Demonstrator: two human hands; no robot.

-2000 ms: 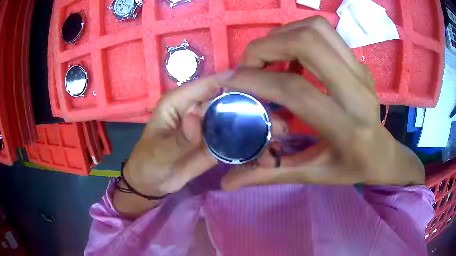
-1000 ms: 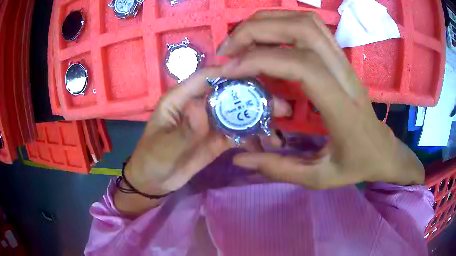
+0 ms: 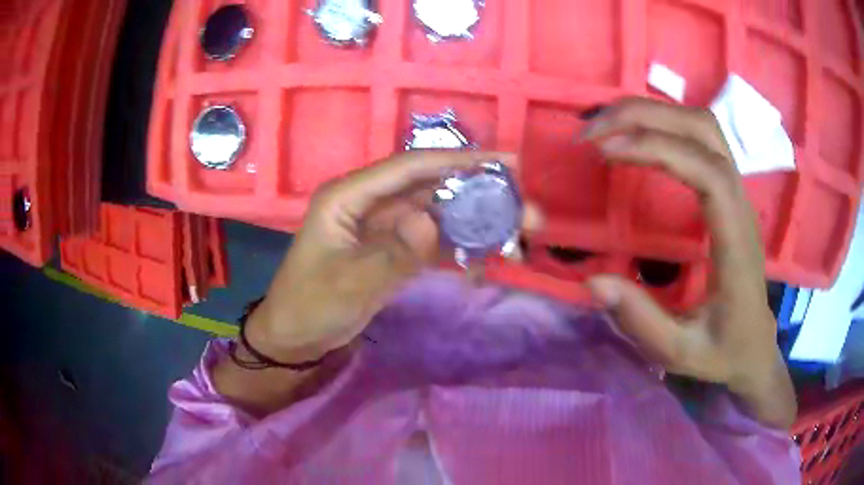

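Note:
My left hand (image 3: 355, 251) holds a watch head (image 3: 480, 215) between thumb and fingers, over the front edge of the red-orange compartment tray (image 3: 327, 78). Its whitish case back faces me and metal lugs stick out; the marks are blurred. My right hand (image 3: 692, 237) is to the right of the watch head, apart from it, with thumb and fingers spread and nothing seen in it. Another watch head lies in the pocket just behind (image 3: 437, 134), partly covered by my left hand.
More watch heads lie in the tray's left and back pockets, one dark (image 3: 226, 31), one silvery (image 3: 218, 136). A white cloth (image 3: 754, 128) lies at the right. Red-orange trays stand at the left (image 3: 123, 256). White paper (image 3: 822, 325) and a basket-like red tray (image 3: 834, 431) are at the right.
The watch head has been turned from its dark glass to its case back. My right hand has let go and moved right, its fingers opening. The view has shifted, so the tray appears farther right.

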